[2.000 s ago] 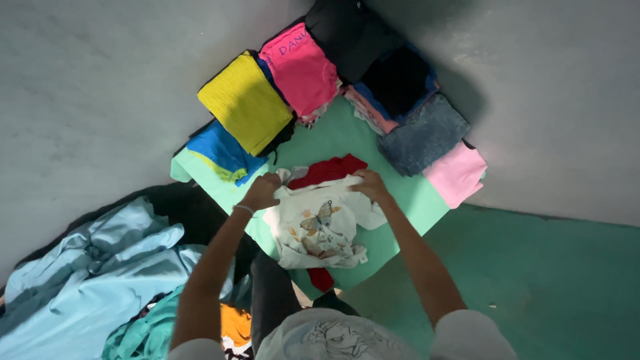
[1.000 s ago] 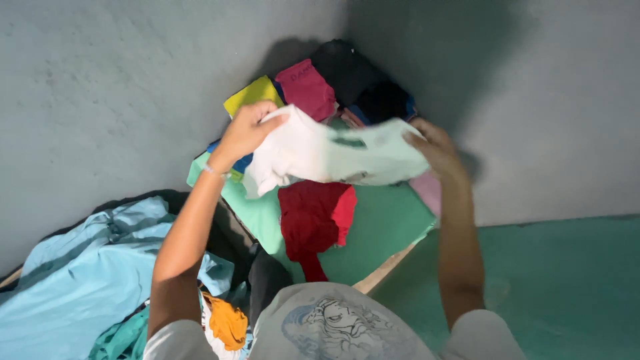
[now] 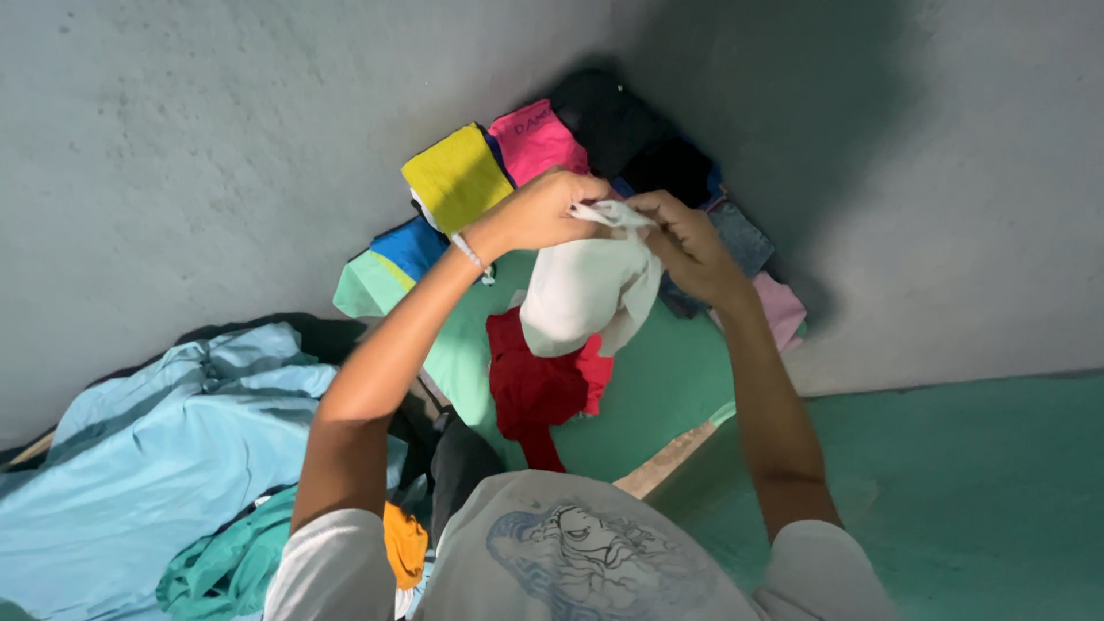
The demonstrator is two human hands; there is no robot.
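Note:
A white cloth garment [image 3: 582, 289] hangs bunched between my hands above the green-covered surface. My left hand [image 3: 556, 207], with a pale band at the wrist, grips its gathered upper edge. On the right, my right hand [image 3: 686, 241] pinches the same edge with its fingers. The garment's print is not visible in this view. Below it, a crumpled red garment [image 3: 535, 384] lies on the green cover [image 3: 664, 405], partly hidden by the white cloth.
Folded clothes ring the far side: blue [image 3: 410, 250], yellow [image 3: 457, 177], bright pink [image 3: 536, 142], black [image 3: 604, 121], denim [image 3: 737, 237] and light pink [image 3: 779, 306]. Light blue fabric [image 3: 172, 440], teal cloth [image 3: 233, 552] and an orange piece [image 3: 404, 543] lie lower left. Grey walls [image 3: 216, 129] stand behind.
The white garment was low over the red one, its butterfly print showing, then was lifted and stretched between my hands. Now my hands are close together and it hangs bunched.

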